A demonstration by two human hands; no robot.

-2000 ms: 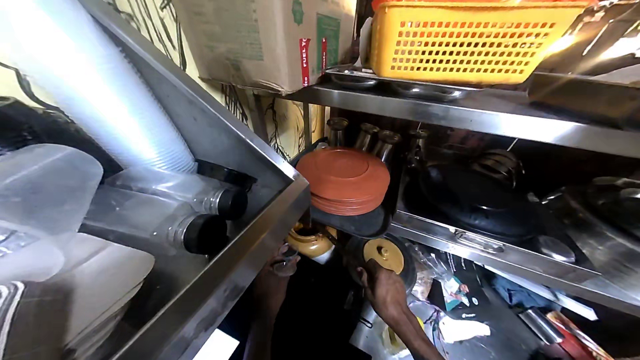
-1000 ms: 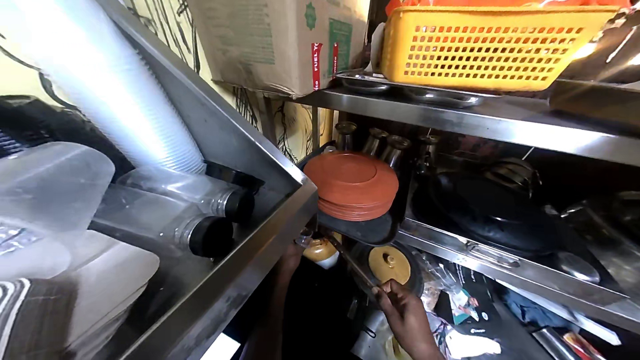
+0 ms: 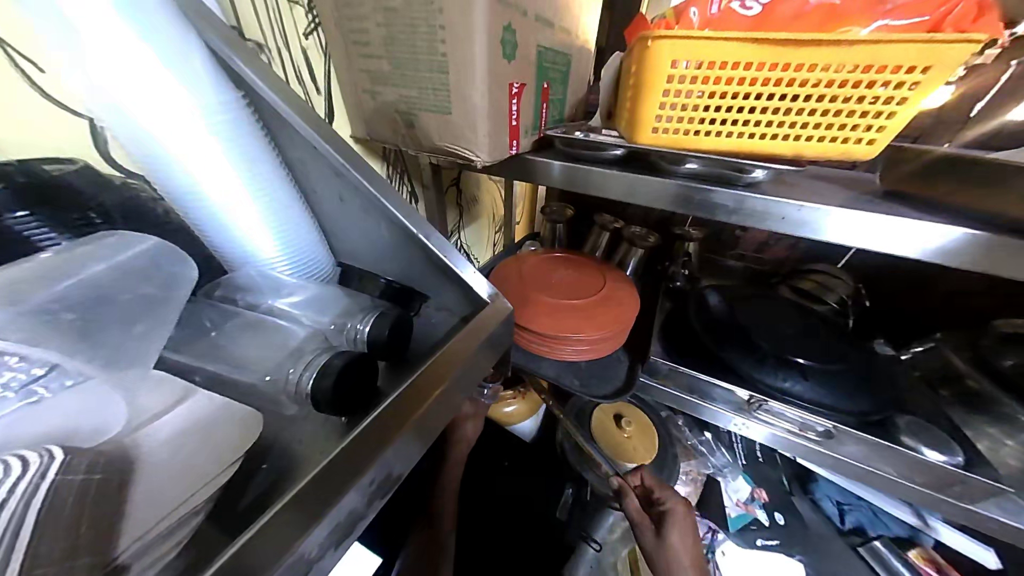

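Observation:
My right hand [image 3: 656,512] pinches the near end of a long thin utensil handle [image 3: 572,424], which slants up and left toward a brown and cream ceramic jar [image 3: 516,404]. Beside the handle, a round tan lid with a knob [image 3: 626,434] sits on a dark pot. My left hand [image 3: 470,420] is by the ceramic jar, at a small clear container [image 3: 488,390]; the shelf edge partly hides its fingers, so its grip is unclear. Above both hands, a stack of reddish-brown plates [image 3: 564,300] rests on a black tray [image 3: 576,376].
A steel shelf [image 3: 416,416] on the left holds clear jars with black caps [image 3: 344,382] and stacked plastic cups [image 3: 232,176]. Rightward, a steel rack [image 3: 800,208] carries a yellow basket [image 3: 784,96] and a cardboard box [image 3: 448,72]. Steel tumblers [image 3: 636,244] stand behind the plates.
My right hand was over the tan lid two seconds ago; it is now lower, holding the long handle, with the lid in plain sight. My left hand has moved up toward the ceramic jar.

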